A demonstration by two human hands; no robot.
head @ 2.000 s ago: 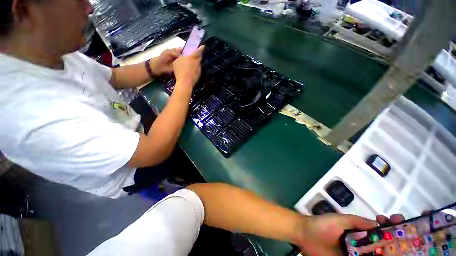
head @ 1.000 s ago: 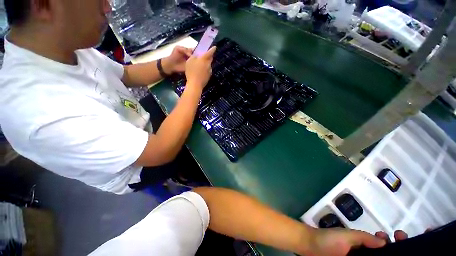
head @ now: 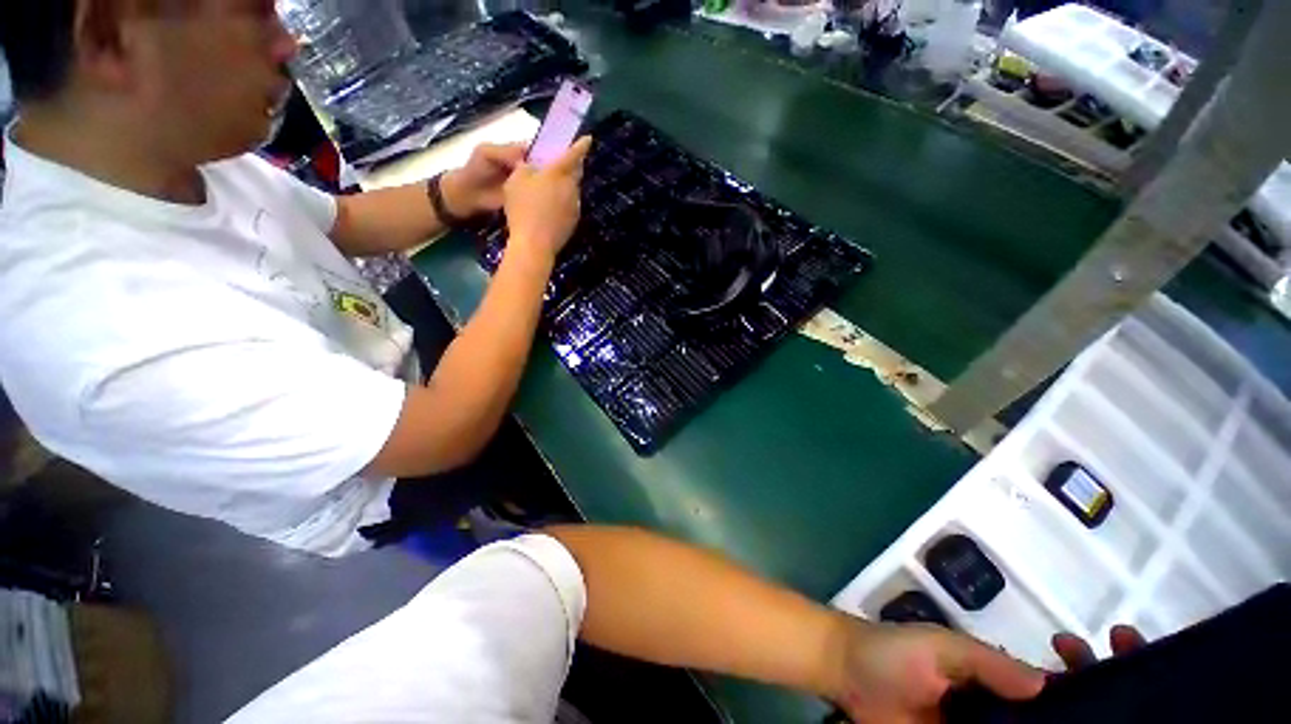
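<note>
My left hand (head: 920,670) is at the bottom right, its thumb in front and fingertips showing past the upper edge of a dark slab, the smartphone (head: 1175,672). The phone's screen looks black and it is cut off by the bottom and right edges. My right hand is not in view. Beside the phone, a white compartment tray (head: 1012,488) holds an open watch body (head: 1080,494) with a white and yellow inside. Two black watch units, one of them a dark rounded square (head: 964,571), sit in slots near the tray's left end.
A person (head: 213,311) in a white shirt sits at left, holding a pink-lit phone (head: 559,123) over a shiny black blister tray (head: 666,354) with a dark curved piece (head: 765,269) on it. A metal upright (head: 1119,255) crosses at right, by worn tape (head: 871,354) on the green bench (head: 793,439).
The phone's screen showed coloured icons two seconds ago and is dark now. My left hand still holds it. The view has shifted slightly; the person at left keeps the same pose.
</note>
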